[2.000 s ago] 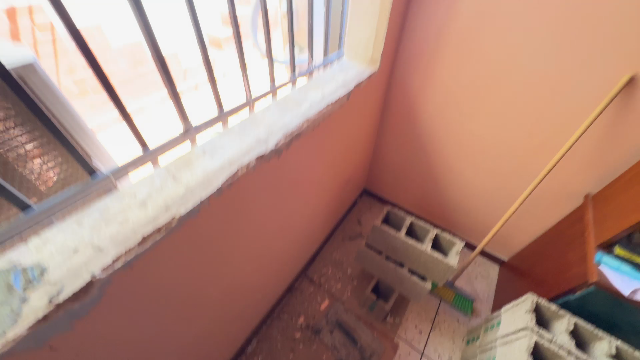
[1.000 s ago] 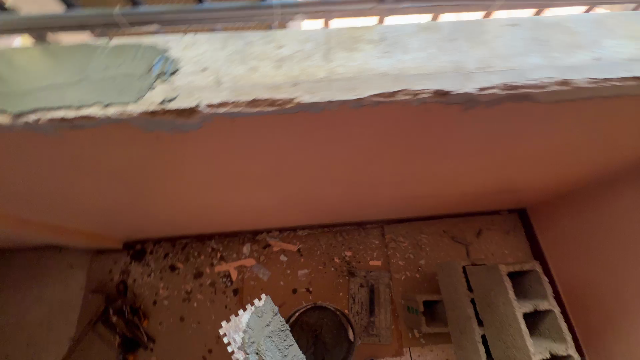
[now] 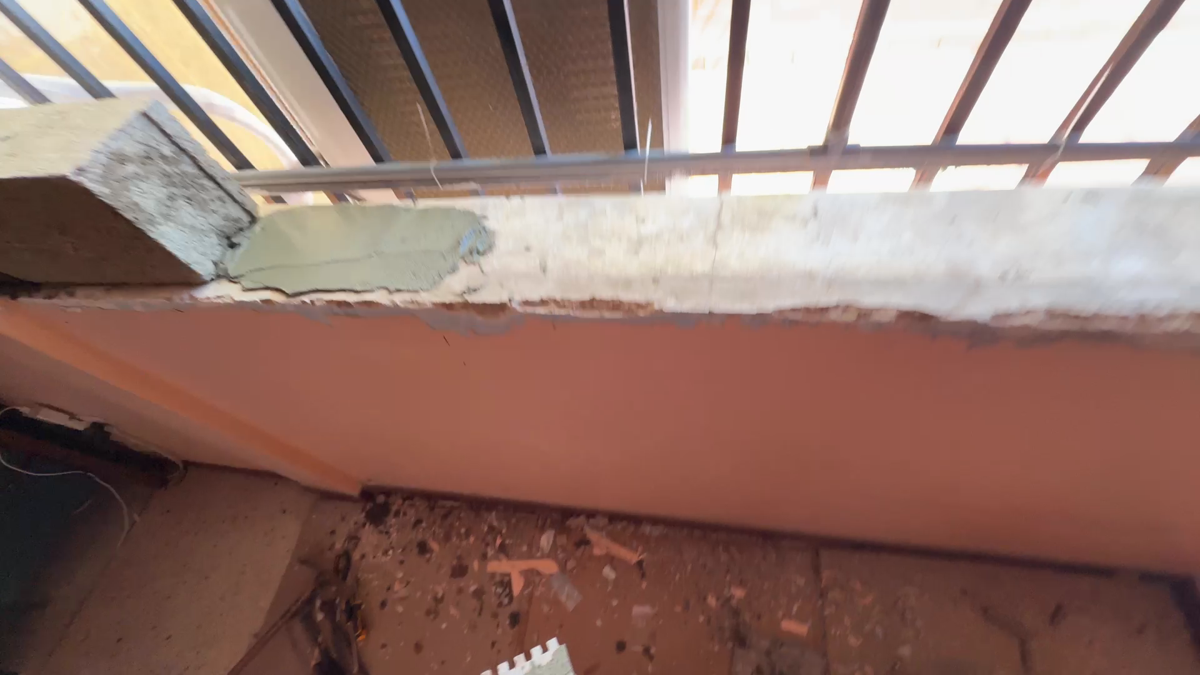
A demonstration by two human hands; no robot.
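Neither of my hands is in view. The corner of a white notched trowel (image 3: 539, 660) shows at the bottom edge; what holds it is hidden below the frame. Grey-green wet mortar (image 3: 356, 248) is spread on the left part of the whitish window sill (image 3: 797, 248). A concrete block (image 3: 122, 187) sits on the sill at the far left, its rough end against the mortar.
Dark metal window bars (image 3: 534, 84) rise behind the sill. Below it runs a salmon-painted wall (image 3: 703, 422). Debris and broken bits lie on the tiled floor (image 3: 900, 609). A thin white cable (image 3: 84, 473) hangs at the lower left.
The view has swung left along the sill, so the concrete block on the sill has come into sight. The floor blocks, the broom and the bucket are out of view now.
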